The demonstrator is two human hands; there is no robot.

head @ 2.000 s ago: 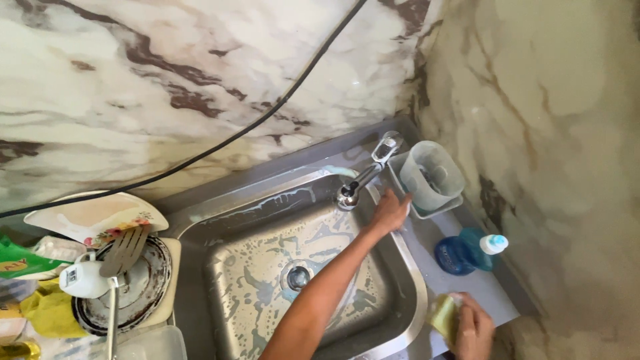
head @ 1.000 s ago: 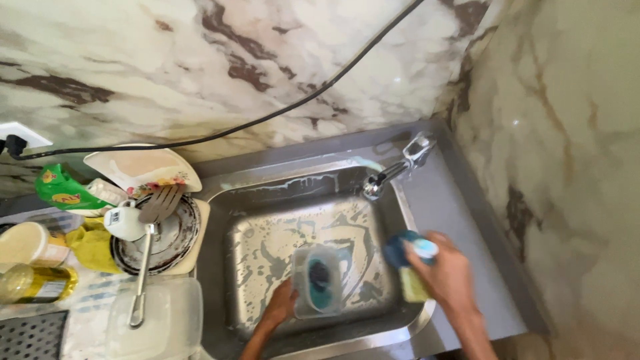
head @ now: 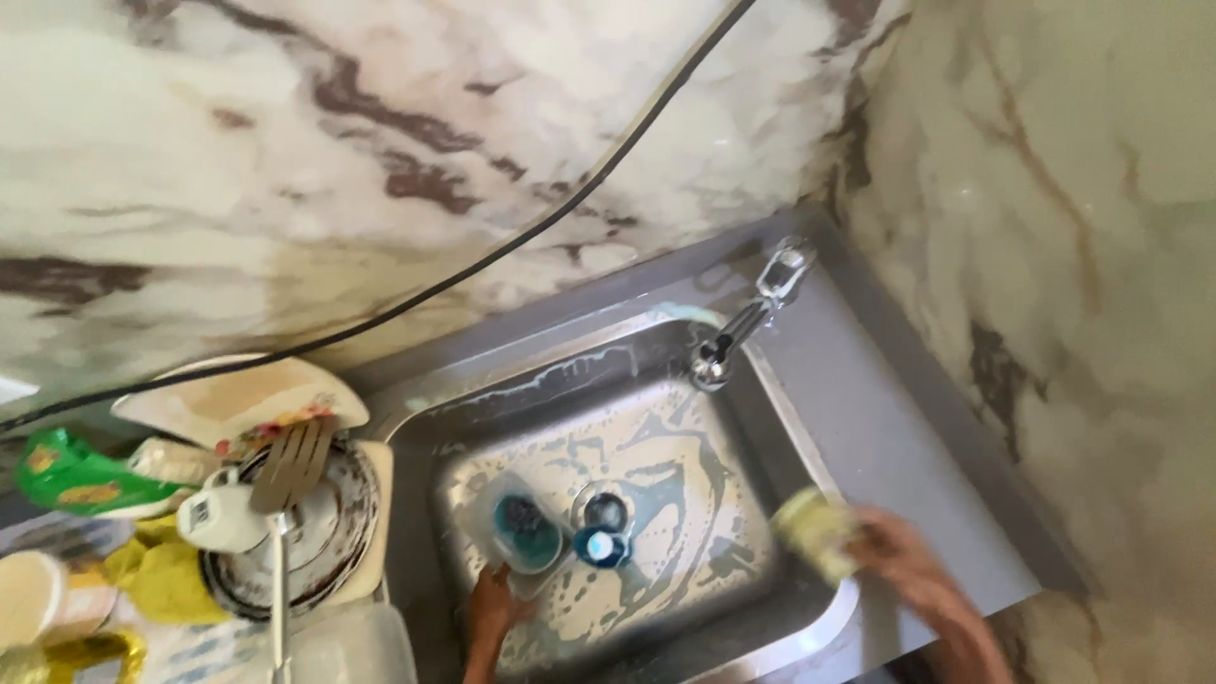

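In the steel sink (head: 665, 589), my left hand (head: 494, 603) is at the lower edge of a clear plastic container (head: 489, 503) with blue liquid and something dark in it; whether the fingers grip it is hard to tell. Beside that container, near the drain (head: 608, 503), is a blue bottle with a white cap (head: 600, 546), touched by neither hand. My right hand (head: 879, 546) holds a yellowish sponge (head: 817, 532) over the sink's right rim. Both hand and sponge are slightly blurred.
A chrome faucet (head: 746, 328) reaches over the sink's back right corner. Left of the sink crowd a slotted spatula (head: 294, 465), a white mug (head: 223, 513), a blackened round lid or pan (head: 313, 541), a yellow cloth (head: 166, 575), a green packet (head: 85, 475) and a clear tub (head: 351, 646).
The containers beside the faucet have left that spot; one is now in the sink. The blue bottle went from the right counter to my right hand, then into the sink.
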